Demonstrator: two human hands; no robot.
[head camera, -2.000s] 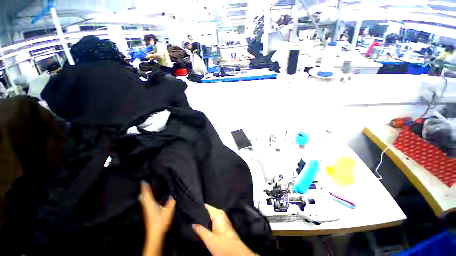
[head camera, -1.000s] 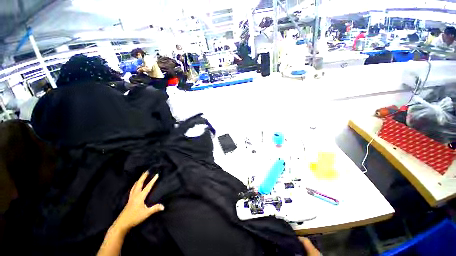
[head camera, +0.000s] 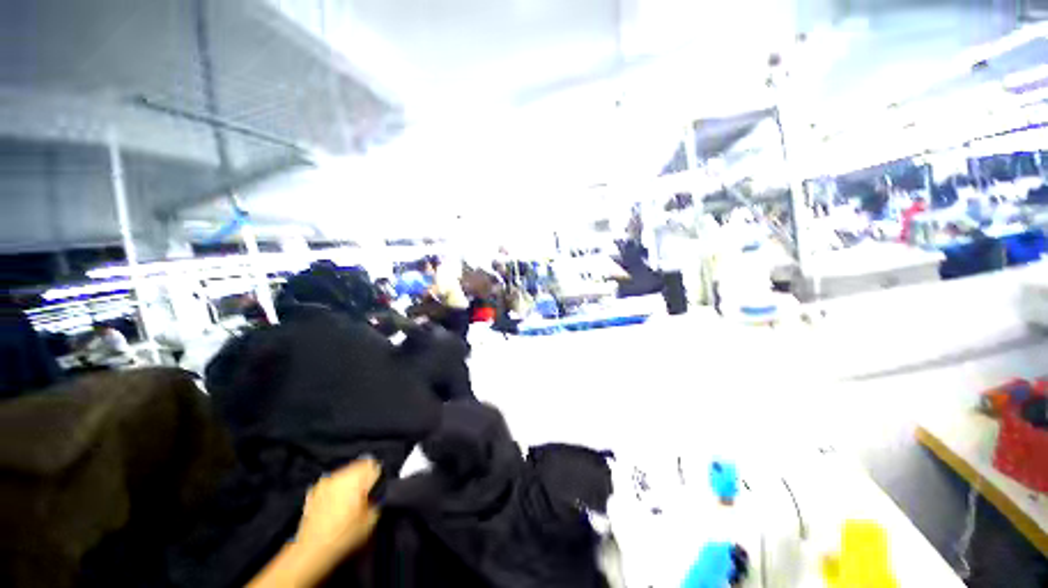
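A large heap of black garments (head camera: 328, 385) fills the left and lower middle of the head view, with a small pale patch near its centre. My left hand (head camera: 343, 505) is at the lower left middle, its fingers closed on the black cloth; the picture is blurred. My right hand is not in view. The white sewing machine (head camera: 776, 528) blends into the white table at the lower right, its needle area out of the picture. A bright blue thread cone (head camera: 715, 563) and a smaller blue piece (head camera: 723, 479) stand on it.
A yellow item (head camera: 864, 554) lies right of the machine. A brown-covered object (head camera: 103, 459) is at the left. A yellow-edged side table (head camera: 977, 473) holds a red item (head camera: 1020, 442) at the right. Sewing stations and blurred people are in the background.
The view has tilted up, so the machine's front has left the picture. My left hand has closed on the cloth and lifted it into a bunch. My right hand has gone out of view.
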